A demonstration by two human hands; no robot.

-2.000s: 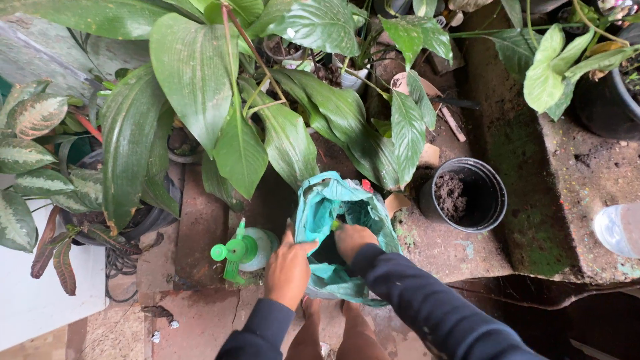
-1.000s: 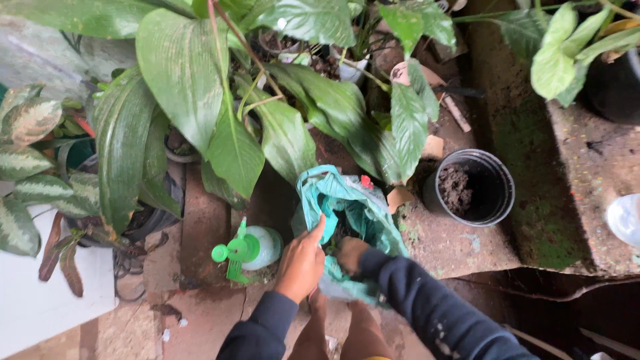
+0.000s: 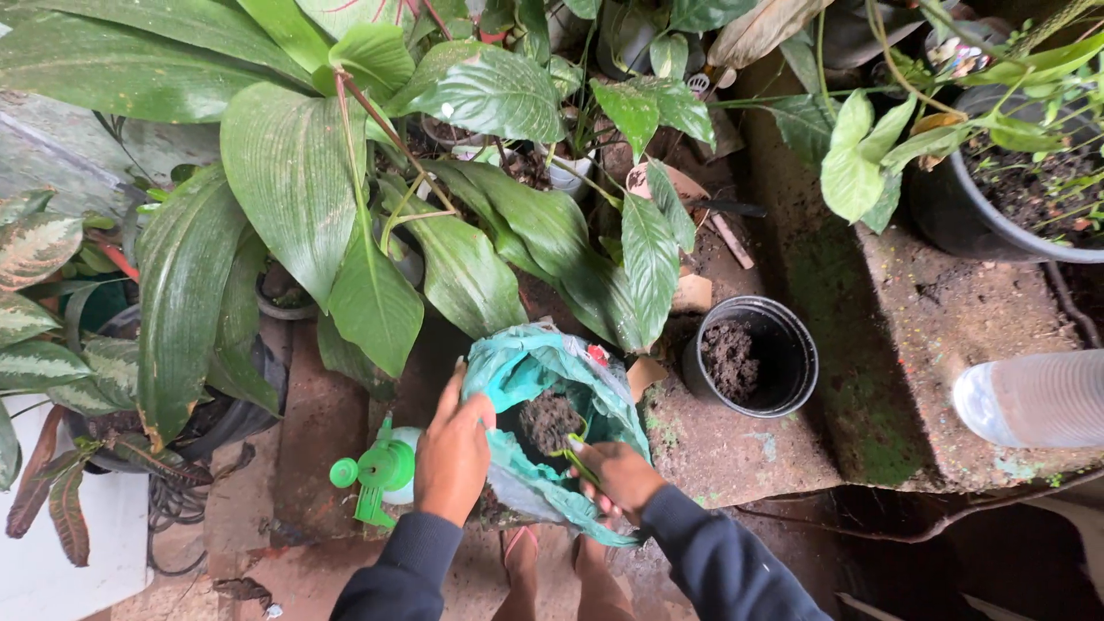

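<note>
A teal plastic bag (image 3: 509, 362) stands open at the lower middle. My left hand (image 3: 453, 457) holds its left rim. In my right hand (image 3: 617, 474) is the green handle of a small trowel (image 3: 586, 464), and dark soil (image 3: 548, 423) is heaped on it inside the bag's mouth. The trowel's blade is mostly hidden under the soil. A round black plastic pot (image 3: 789, 362), partly filled with dark soil, sits to the right of the bag. Left of my left hand stands a spray bottle with a green head (image 3: 384, 466).
Broad-leaved plants (image 3: 293, 190) overhang the ledge behind the bag. A clear ribbed plastic bottle (image 3: 1035, 398) lies on the concrete ledge at right, below a large black planter (image 3: 975, 207). Terracotta pieces (image 3: 690, 293) and a dark-bladed tool (image 3: 729, 207) lie behind the black pot.
My right hand was deep in the bag and has come up toward its mouth, with the trowel and its heap of soil now showing. My left hand stays at the bag's left rim.
</note>
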